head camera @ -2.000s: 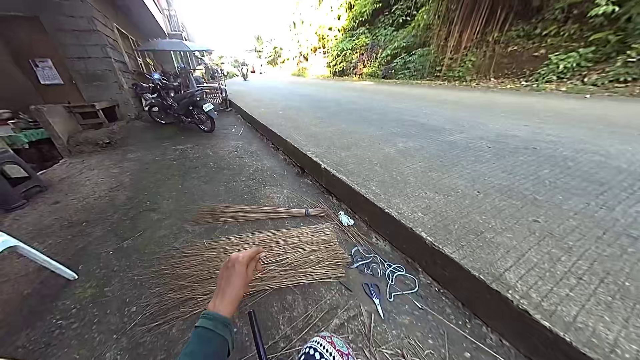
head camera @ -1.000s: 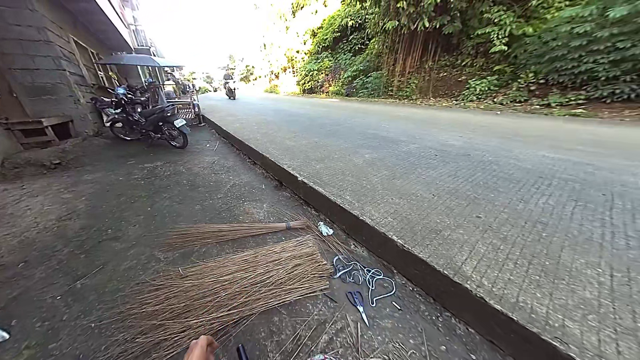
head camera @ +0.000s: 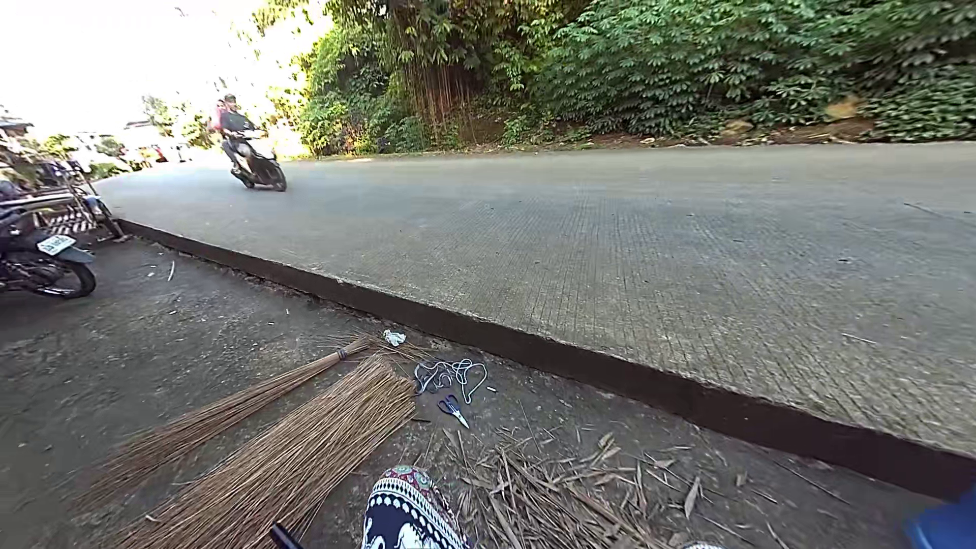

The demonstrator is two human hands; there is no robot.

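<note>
Neither of my hands shows in the head view. A wide spread of thin brown sticks lies on the ground at the lower left. Beside it lies a narrower stick bundle, bound near its upper end. Scissors with dark blue handles rest right of the spread, just below a tangle of pale cord. A crumpled white scrap is near the bound end. The tip of a black rod-like thing enters at the bottom edge, left of my knee in patterned cloth.
Dry plant scraps litter the ground right of my knee. A raised concrete road edge runs diagonally past everything. On the road is a motorcycle with a rider. A parked motorcycle stands left; something blue shows at the lower right corner.
The hand seen over the sticks two seconds ago has gone out of view at the bottom. The motorcycle on the road has come closer. The view has swung right.
</note>
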